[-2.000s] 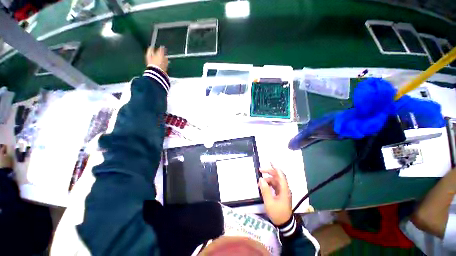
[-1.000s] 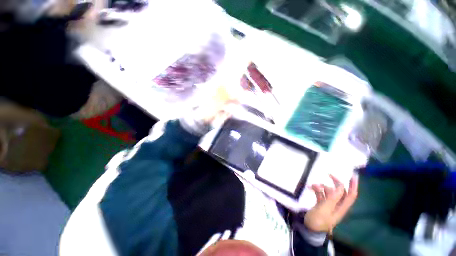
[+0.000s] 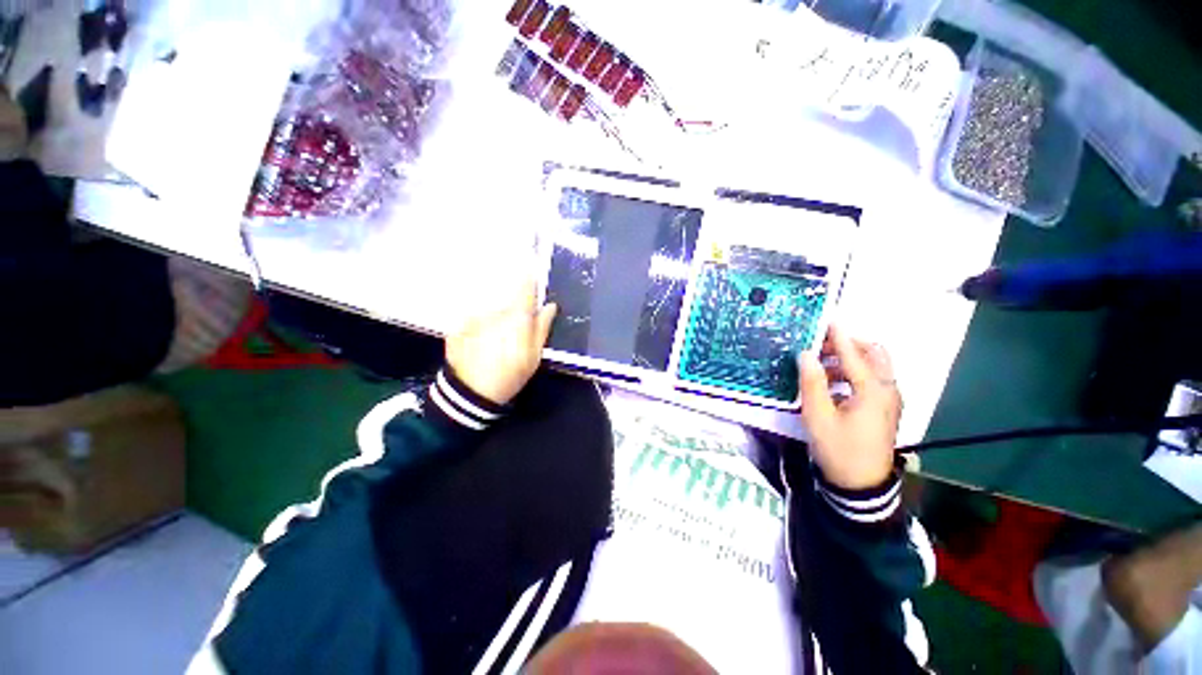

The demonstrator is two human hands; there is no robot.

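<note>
A white two-window housing frame [image 3: 695, 293] lies over the black-edged fixture on the white sheet. Its left window shows a flat dark grey panel [image 3: 622, 280]. Its right window shows a teal-green circuit board [image 3: 754, 323] with a dark round spot near its middle. My left hand [image 3: 498, 348] is at the frame's left edge, thumb against the rim. My right hand [image 3: 854, 406] grips the lower right edge, thumb by the board's corner. The undersides of the fingers are hidden.
Red-brown module strips [image 3: 577, 53] with thin wires lie behind the frame. Bagged dark red pieces [image 3: 310, 165] lie at the left. A clear box of small grains [image 3: 998, 132] stands back right. A blue tool [image 3: 1087, 277] and black cord are at right. Another person's hand [image 3: 208, 314] is at far left.
The green board, earlier behind the fixture, now shows in the right window over it. The white frame now covers the fixture. Both hands have come to its sides. The view has turned.
</note>
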